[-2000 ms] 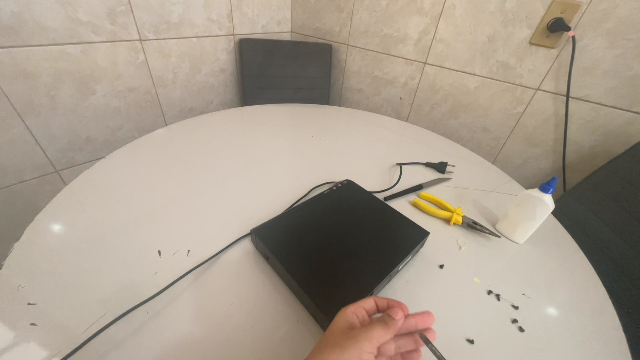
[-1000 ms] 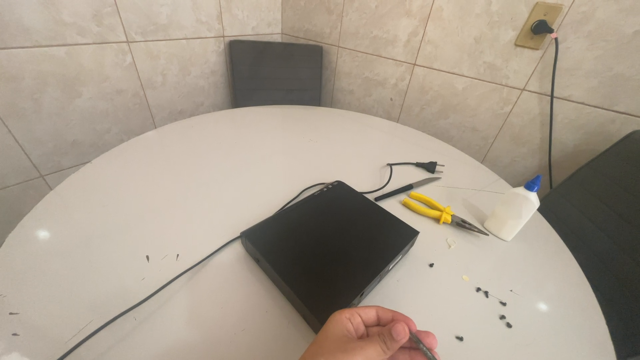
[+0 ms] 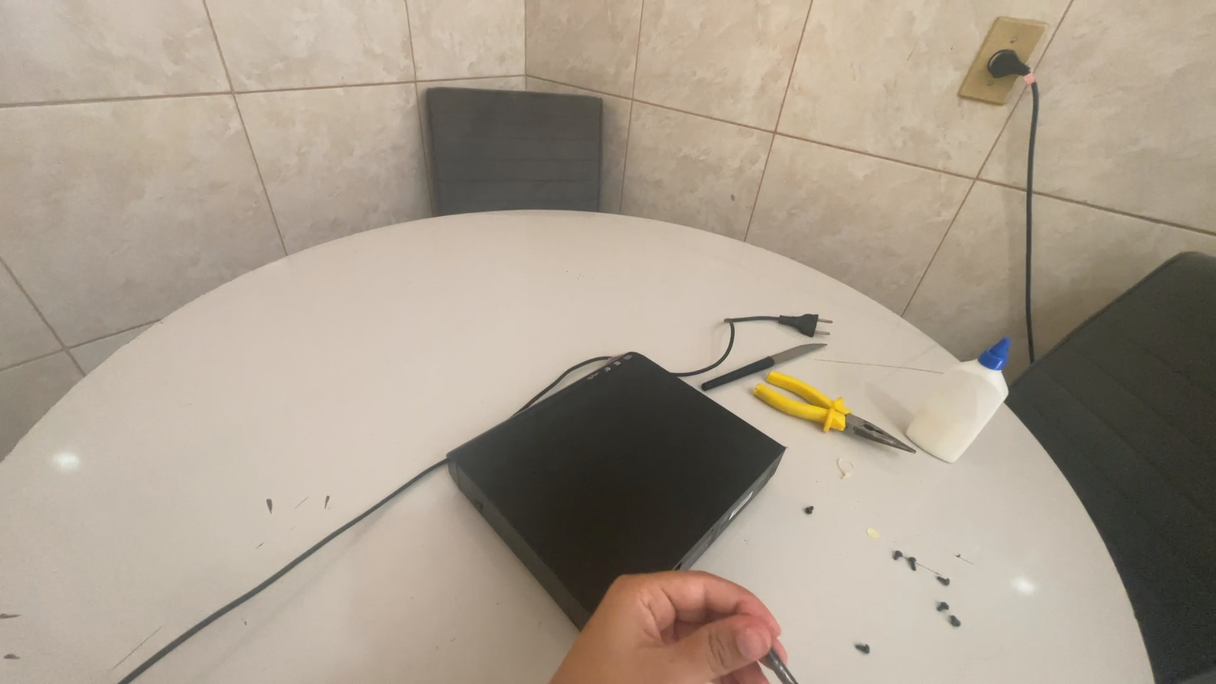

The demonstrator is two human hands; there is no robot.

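My left hand [image 3: 679,632] is at the bottom centre, over the near corner of a flat black metal-cased device [image 3: 617,456]. Its thumb and fingertips pinch a thin dark rod [image 3: 781,667], whose lower end runs out of the frame. What the rod belongs to cannot be told. My right hand is out of view. Right of the device lie yellow-handled long-nose pliers [image 3: 834,414] and a knife with a black handle [image 3: 739,372]. Several small black screws [image 3: 912,563] are scattered to the right of my left hand.
A white glue bottle with a blue cap [image 3: 958,410] stands near the right edge of the round table [image 3: 332,380]. A black cable [image 3: 285,568] passes behind the device to a two-pin plug [image 3: 800,325]. Dark chairs [image 3: 516,152] stand behind and at the right.
My left hand stays near the device's near corner, with small changes in how the fingers lie around the rod. The device and tools keep their places on the table.
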